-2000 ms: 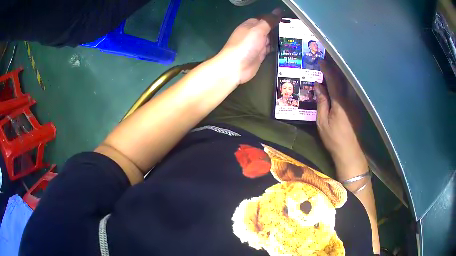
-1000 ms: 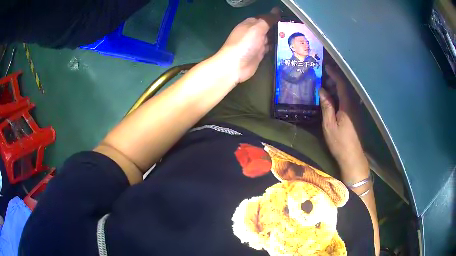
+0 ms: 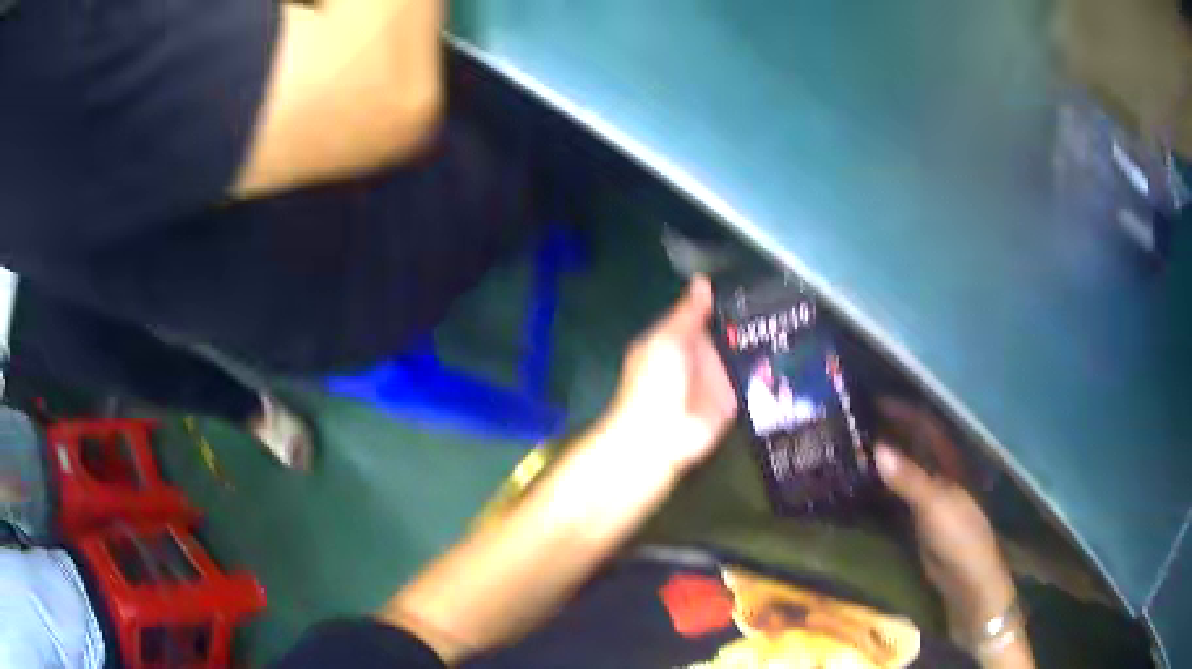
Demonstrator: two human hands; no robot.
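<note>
A smartphone (image 3: 797, 405) with a lit, mostly dark screen is tilted over my lap, below the table edge. My left hand (image 3: 673, 392) is on its left edge and holds it, with the fingertips near its upper left corner. My right hand (image 3: 948, 523), with a silver bracelet at the wrist, is at the phone's lower right edge, thumb towards it. Its other fingers are dim and blurred, so I cannot tell if it grips the phone. The screen picture is too blurred to read.
The green tabletop (image 3: 837, 144) curves along the right, with a blurred dark package (image 3: 1111, 177) on it. Another person's arm (image 3: 347, 92) and dark clothing are at upper left. A blue stool (image 3: 451, 392) and red stools (image 3: 144, 562) stand on the green floor.
The view has swung, so the phone and hands sit lower in the picture and the phone appears tilted. The screen content has changed. Another person's bare arm now shows at upper left.
</note>
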